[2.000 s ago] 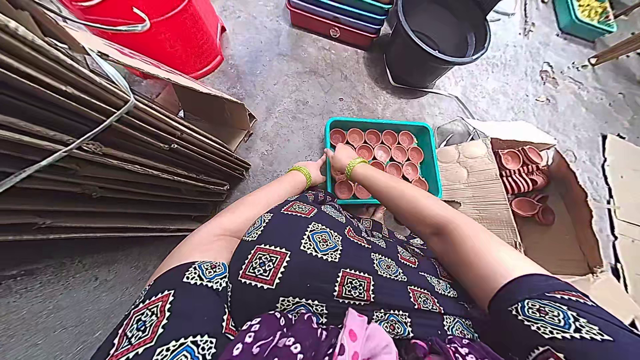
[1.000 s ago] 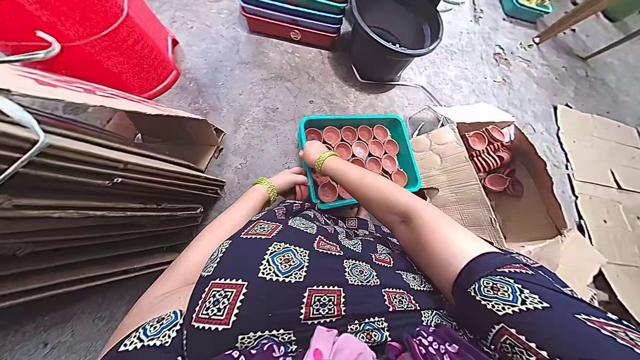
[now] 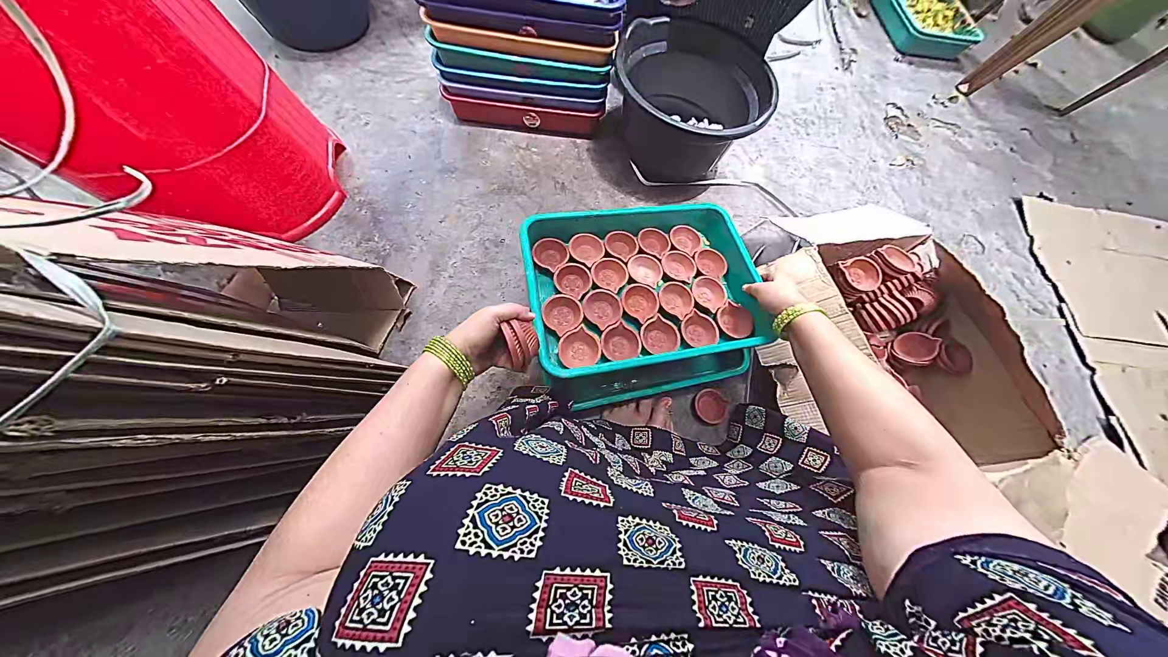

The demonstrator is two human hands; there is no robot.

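Observation:
A green plastic tray (image 3: 620,215) holds rows of small clay diyas (image 3: 640,303), with another green tray (image 3: 671,377) partly visible beneath it. My left hand (image 3: 497,337) holds a short stack of clay diyas (image 3: 519,345) at the tray's left side; whether it also grips the tray is unclear. At the right rim, my right hand (image 3: 777,281) grips the tray, thumb toward the inside. One loose diya (image 3: 710,406) lies just below the trays, near my dress. More diyas (image 3: 894,301) are piled in an open cardboard box (image 3: 990,365) on the right.
Folded cardboard (image 3: 164,365) is stacked at the left, beside a large red plastic container (image 3: 182,109). Beyond the tray stand a stack of coloured trays (image 3: 520,68) and a black bucket (image 3: 698,91). Flattened cardboard (image 3: 1109,301) lies at the far right.
My right hand has moved from the tray's lower left to its right rim. The stack in my left hand shows more plainly. The lower tray and loose diya have come into sight.

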